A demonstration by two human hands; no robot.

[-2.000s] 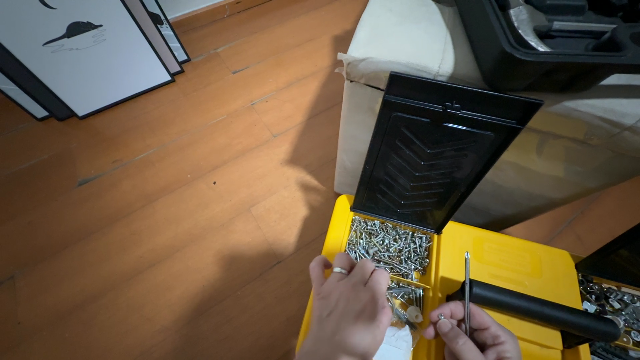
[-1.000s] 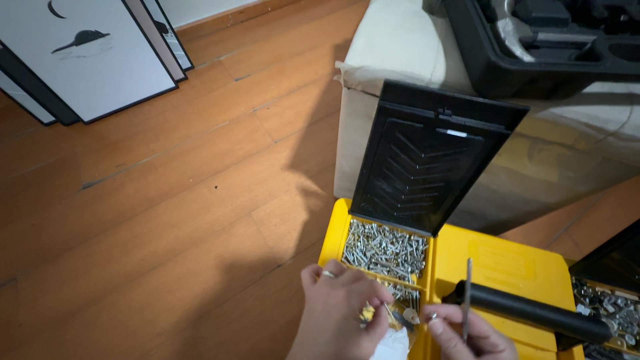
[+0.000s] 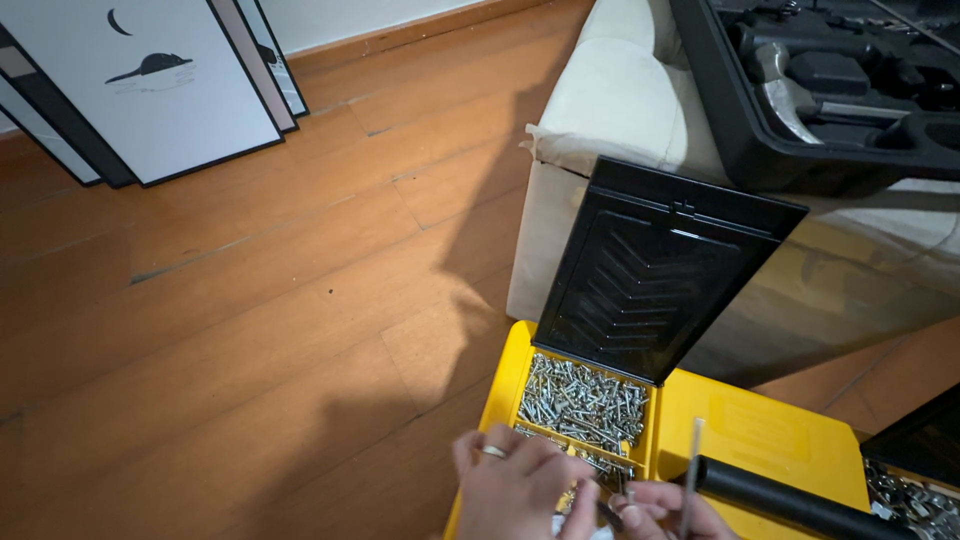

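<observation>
A yellow plastic organizer box [image 3: 757, 427] lies at the bottom, its black lid [image 3: 652, 277] raised. One compartment is full of small silver screws [image 3: 581, 405]; the one below it holds more metal fasteners [image 3: 611, 465]. Over this lower compartment is my left hand [image 3: 521, 484], wearing a ring, its fingers bent; a small dark thing lies near its fingertips, too blurred to name. My right hand [image 3: 664, 510] grips a thin metal rod [image 3: 691, 476] that points up, and a small metal piece, perhaps a screw, shows at its fingertips. Something white is partly hidden beneath my hands.
A black tool case [image 3: 757, 161] with a claw hammer [image 3: 784, 94] rests on a pale upholstered seat [image 3: 622, 90]. The organizer's black handle [image 3: 787, 495] crosses its yellow top, with more hardware [image 3: 915, 499] at the right. Framed pictures [image 3: 187, 127] stand on the wooden floor [image 3: 300, 322].
My left hand has lifted a little from the lower compartment and shifted towards my right hand. The rod has stayed in my right hand. Something yellow seen at the left fingers earlier is now mostly hidden.
</observation>
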